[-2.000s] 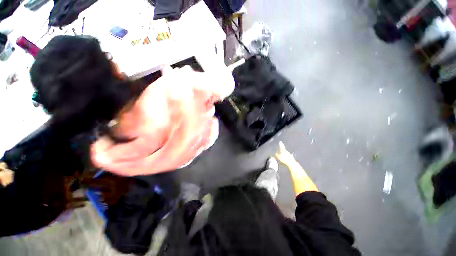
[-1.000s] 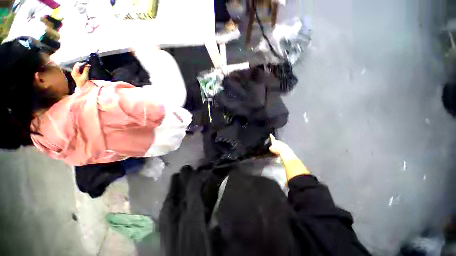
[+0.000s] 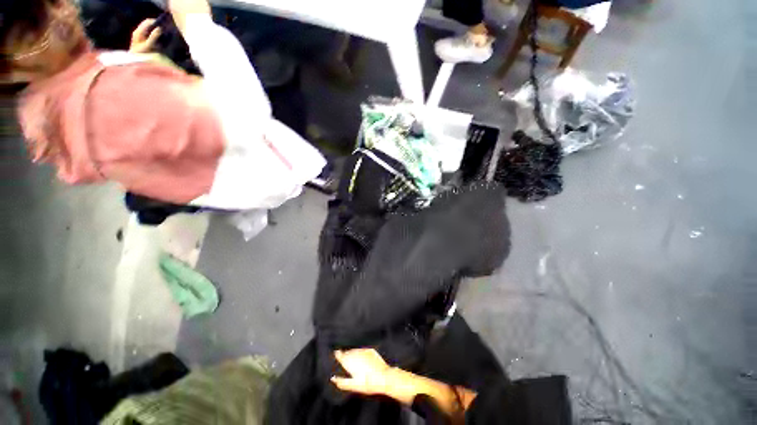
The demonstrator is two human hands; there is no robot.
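Note:
A heap of black and charcoal jackets (image 3: 415,257) with pale dotted trim hangs in front of my body and overlaps a black crate (image 3: 481,149). Green-white material (image 3: 402,145) shows at the crate's left. My right hand (image 3: 365,371) lies across the jackets near my body, fingers pointing left, and clasps them against me. Its exact finger grip is not clear. My left hand is not in view; the jackets may hide it.
A person in a pink and white top (image 3: 141,129) sits at the left by a white table (image 3: 332,15). A clear plastic bag (image 3: 593,112) and a wooden stool (image 3: 544,37) stand beyond the crate. A green cloth (image 3: 189,286) and a pale green sack (image 3: 199,394) lie at lower left.
My right hand has moved from the crate's near edge left and inward over the jackets. The jackets have come closer to me, uncovering more green-white material. The view has shifted.

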